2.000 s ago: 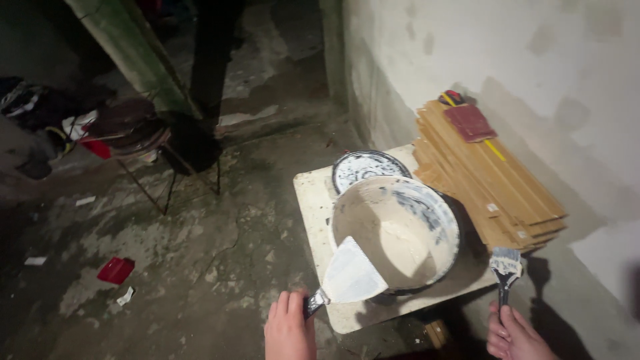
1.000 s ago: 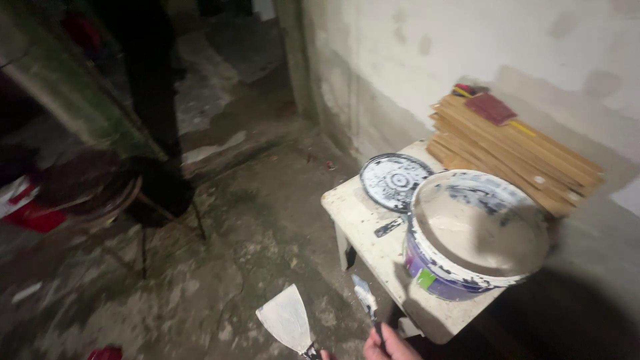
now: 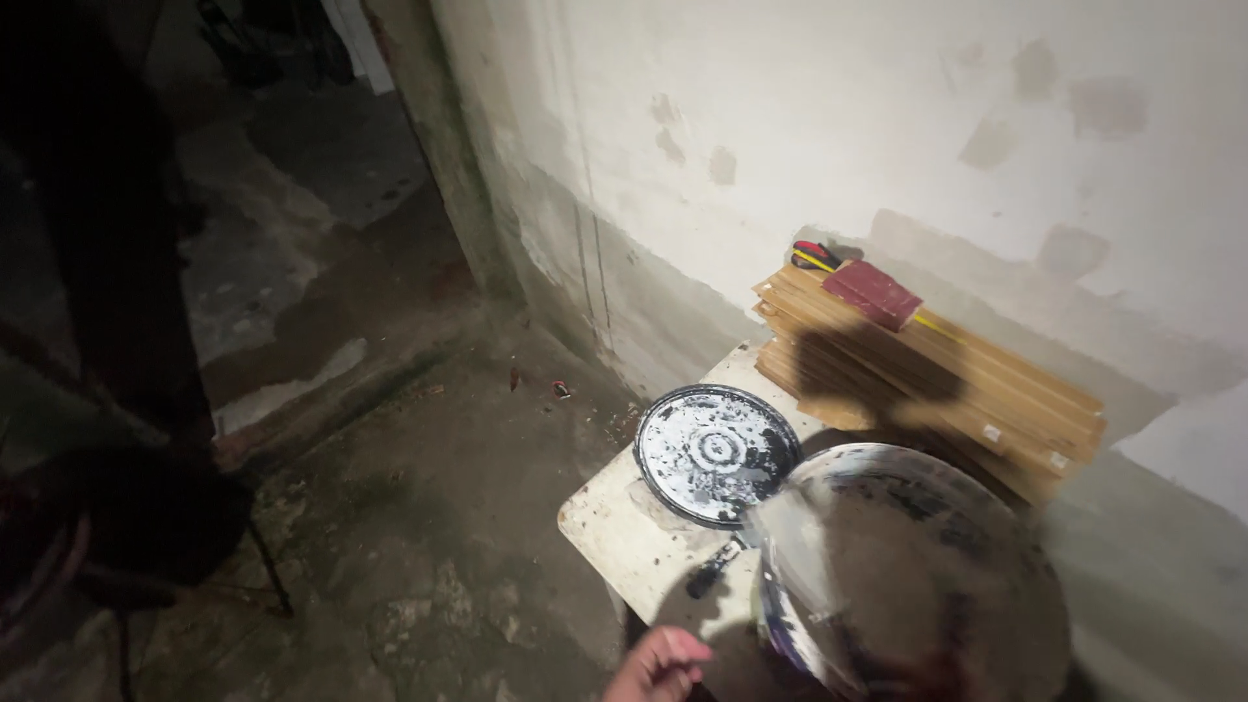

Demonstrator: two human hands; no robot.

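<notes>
What appears to be my left hand [image 3: 663, 665] is at the bottom edge, left of a plastic bucket [image 3: 1058, 595], its fingers curled; whether it holds anything cannot be told. A pale, blurred flat shape [image 3: 792, 546], perhaps a putty knife blade, crosses the bucket's left rim. Grey-beige material [image 3: 936, 546] in the bucket lies largely in shadow. Low in the bucket is a dark reddish blur; whether it is my right hand is unclear. A paint-smeared round lid [image 3: 717, 453] lies beside the bucket on a white table [image 3: 595, 522], with a dark-handled tool [image 3: 717, 567] below it.
A stack of wood-look planks [image 3: 1014, 385] is by the stained wall [image 3: 780, 127], with a dark red pad [image 3: 873, 292] and a red-and-black tool [image 3: 811, 255] on top. A dark stool or chair [image 3: 166, 526] stands at left on the rough floor [image 3: 419, 507]. Small debris [image 3: 561, 389] lies near the wall.
The brush and putty knife, plainly seen in my hands before, are no longer clear. The hand at the bottom is now beside the bucket's left side. The view has shifted markedly.
</notes>
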